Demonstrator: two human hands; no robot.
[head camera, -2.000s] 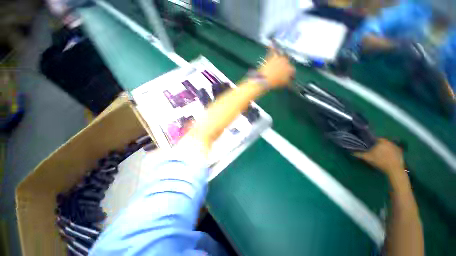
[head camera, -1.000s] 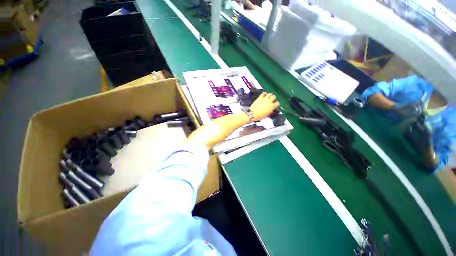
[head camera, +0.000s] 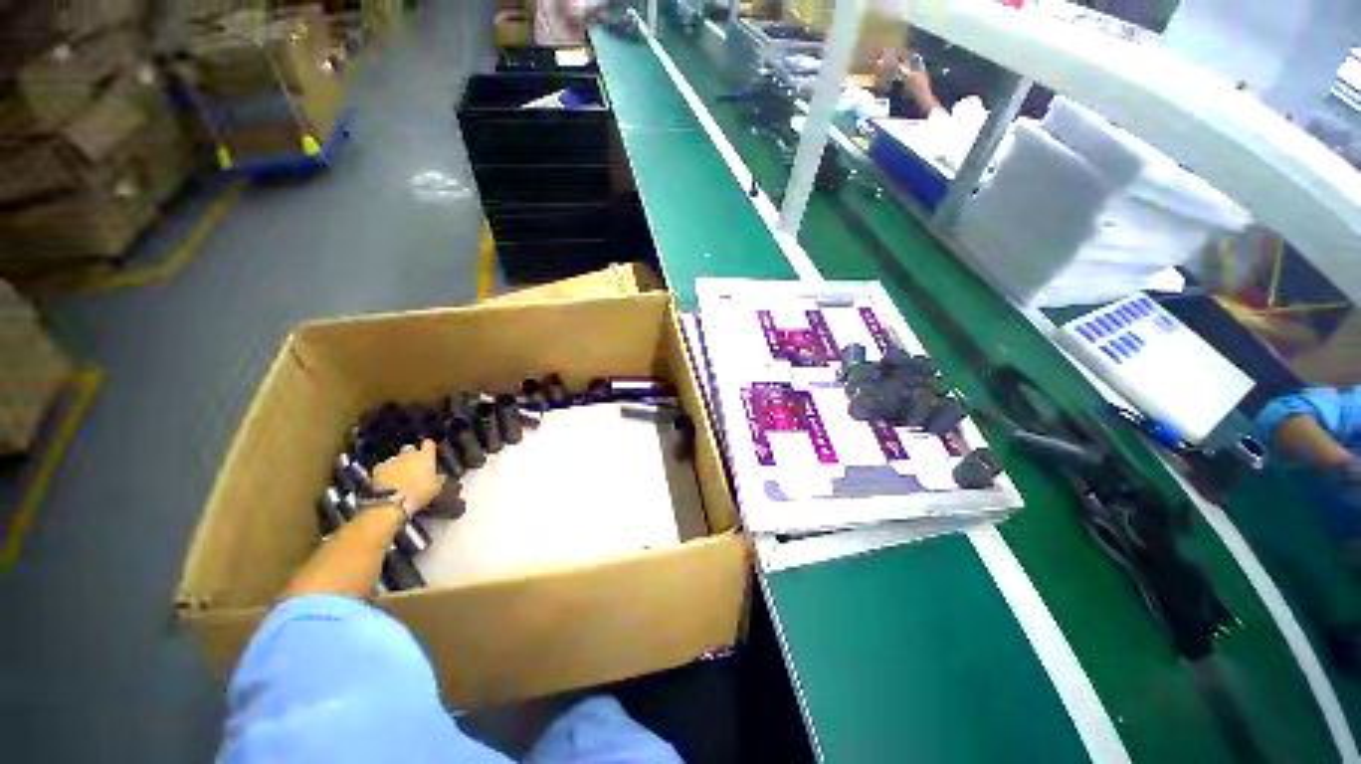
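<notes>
My left hand (head camera: 406, 481) is inside the open brown carton (head camera: 582, 605), over the dark tubular handle housings at its left side. Its fingers touch or lie just above the tubes; whether they grip one I cannot tell. More housings (head camera: 466, 442) stand in a row along the carton's back, beside a pale divider (head camera: 575, 485). The white parts tray (head camera: 858, 500) with magenta printed panels lies right of the carton, on the green bench. Small black end caps (head camera: 896, 391) are heaped on it, and one sits near its right corner. My right hand is out of the picture.
Dark cords and a tube (head camera: 1127, 545) lie on the green belt at the right. A white post (head camera: 821, 132) rises behind the tray. Black crates (head camera: 545, 179) stand beyond the carton. A co-worker's blue sleeve (head camera: 1325, 411) shows at the right edge.
My left hand has moved from the belt, over the tray's end caps, into the carton. My right hand, at the cords two seconds ago, has left view. The view has turned left.
</notes>
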